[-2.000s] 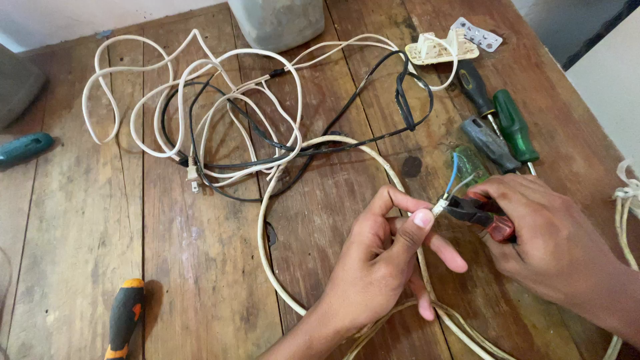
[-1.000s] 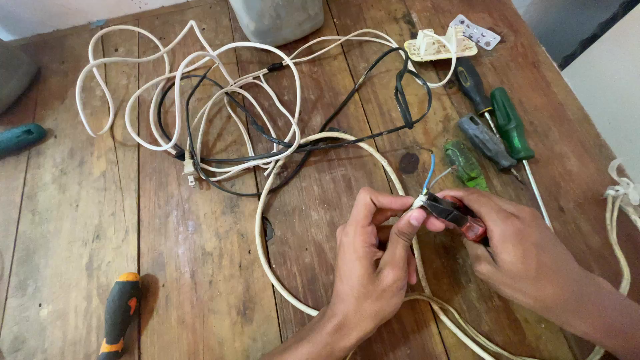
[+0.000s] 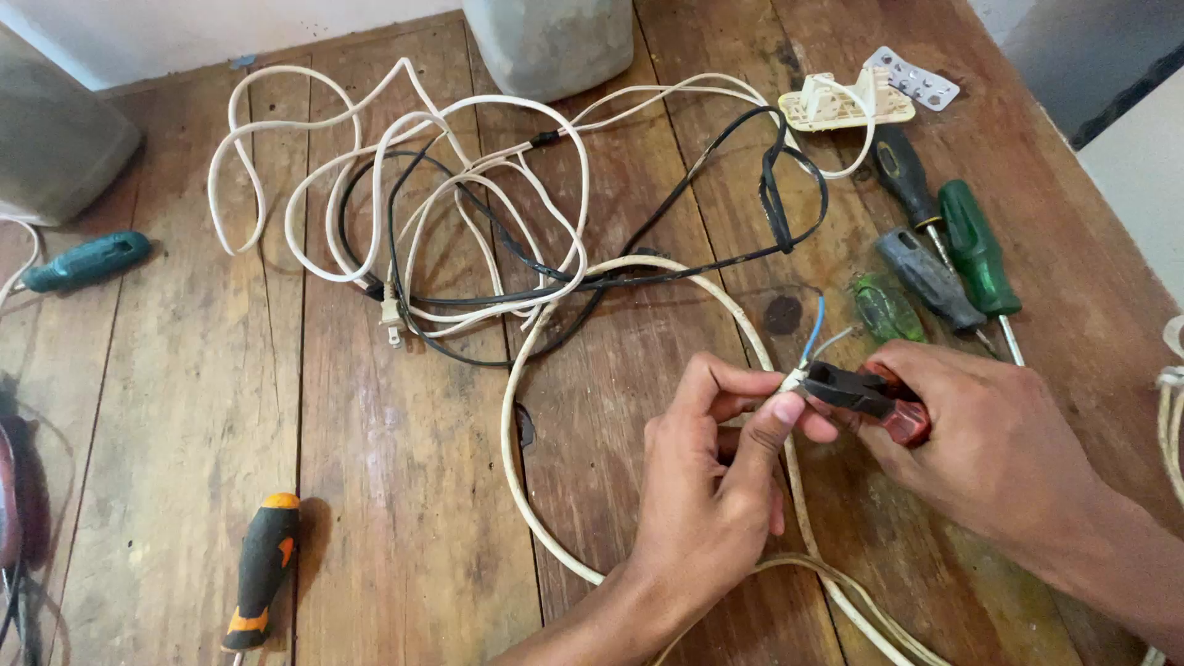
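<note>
My left hand (image 3: 717, 472) pinches the end of a white sheathed electrical cable (image 3: 794, 379) between thumb and fingers. From that end stick out a blue insulated wire (image 3: 815, 326) and a thinner pale wire (image 3: 835, 340). Red-handled cutting pliers (image 3: 856, 393) are gripped in my right hand (image 3: 980, 435), their dark jaws against the cable's sheath just below the two wires. Whether the jaws have closed on the sheath cannot be told. The off-white cable (image 3: 511, 444) loops over the wooden table on the left of my hands.
Tangled white cords (image 3: 583, 185) with a two-pin plug (image 3: 391, 319) and a black cord (image 3: 684, 264) lie beyond my hands. Several screwdrivers, one green (image 3: 976, 245), rest at right; an orange-and-black one (image 3: 265, 564) lies at left. A cream plastic plate (image 3: 846, 109) and grey containers (image 3: 560, 46) stand farther back.
The cable end and pliers have moved a little left and away from the screwdrivers since the first frame. Both hands keep their holds.
</note>
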